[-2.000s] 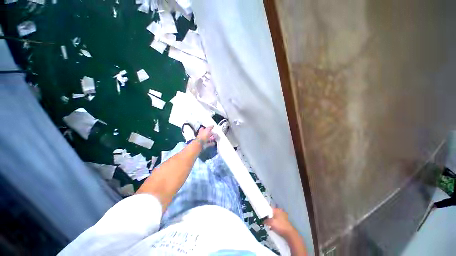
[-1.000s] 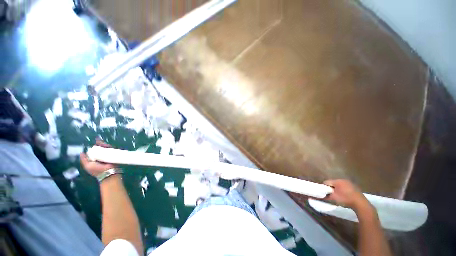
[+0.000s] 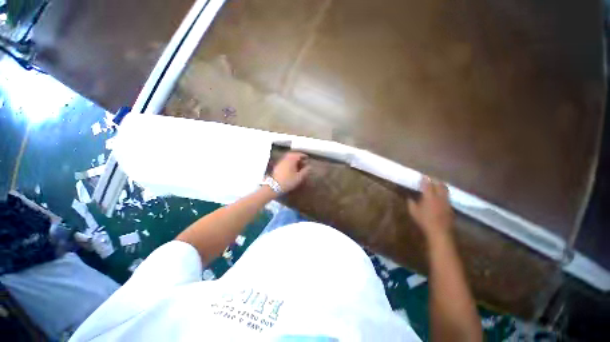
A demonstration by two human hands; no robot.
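A long white sheet (image 3: 200, 157) lies along the near side of the brown cutting table (image 3: 415, 100). Its left part is spread wide and reaches over the table's front edge. Its right part is a narrow folded strip running to the right. My left hand (image 3: 291, 172), with a watch on the wrist, is over the table just below the strip, beside the wide part; its fingers look curled, but whether they hold anything is unclear. My right hand (image 3: 431, 200) has its fingers around the strip further right.
A white rail (image 3: 170, 63) with a dark groove crosses the table at the left, with a blue end piece (image 3: 122, 115). Paper scraps (image 3: 130, 238) litter the green floor. Dark cloth (image 3: 25, 234) and a pale cloth-covered surface (image 3: 63, 290) are at the lower left.
The sheet, held as a narrow strip between both hands over the floor and table edge, now lies on the table, its left part opened out. My left hand has moved right, towards my right hand.
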